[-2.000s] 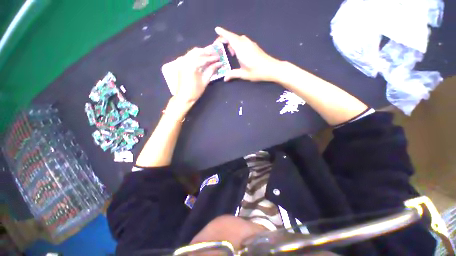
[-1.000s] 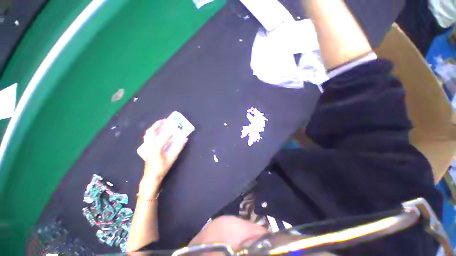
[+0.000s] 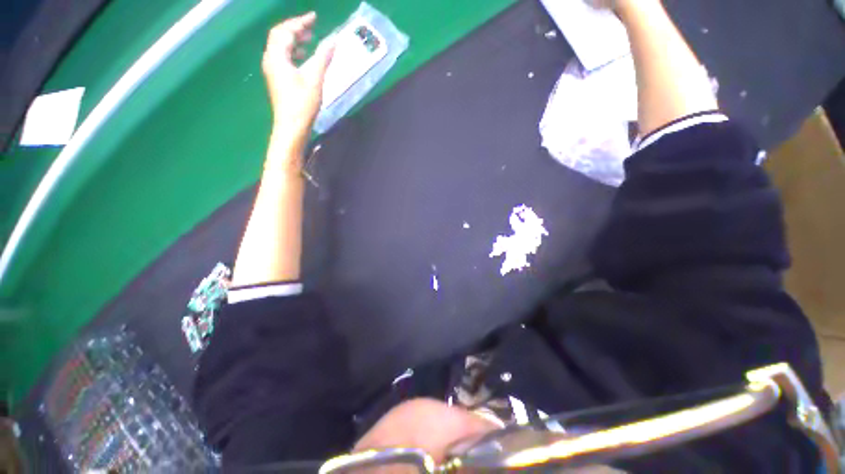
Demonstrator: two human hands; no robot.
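A white housing (image 3: 349, 70) with a small green circuit board (image 3: 367, 38) at its upper end lies in a clear bag (image 3: 394, 46) on the green belt. My left hand (image 3: 295, 79) is at its left side, the thumb against its edge and the fingers apart. My right hand (image 3: 619, 5) is cut off by the top edge, over the upper end of another white housing (image 3: 586, 33); its grip cannot be made out. A cloudy plastic bag (image 3: 584, 125) lies below that housing.
Tiny white parts (image 3: 519, 241) are heaped on the black mat (image 3: 398, 213). Circuit boards (image 3: 206, 305) lie beside my left sleeve, which partly hides them. Clear trays (image 3: 120, 407) stand at lower left. A cardboard carton (image 3: 815, 222) is at right. A white piece (image 3: 52, 118) lies beyond the belt rail.
My left hand has moved from the mat up onto the green belt with the white housing, which now lies there in a clear bag. My right hand stays at the top edge. The view has shifted.
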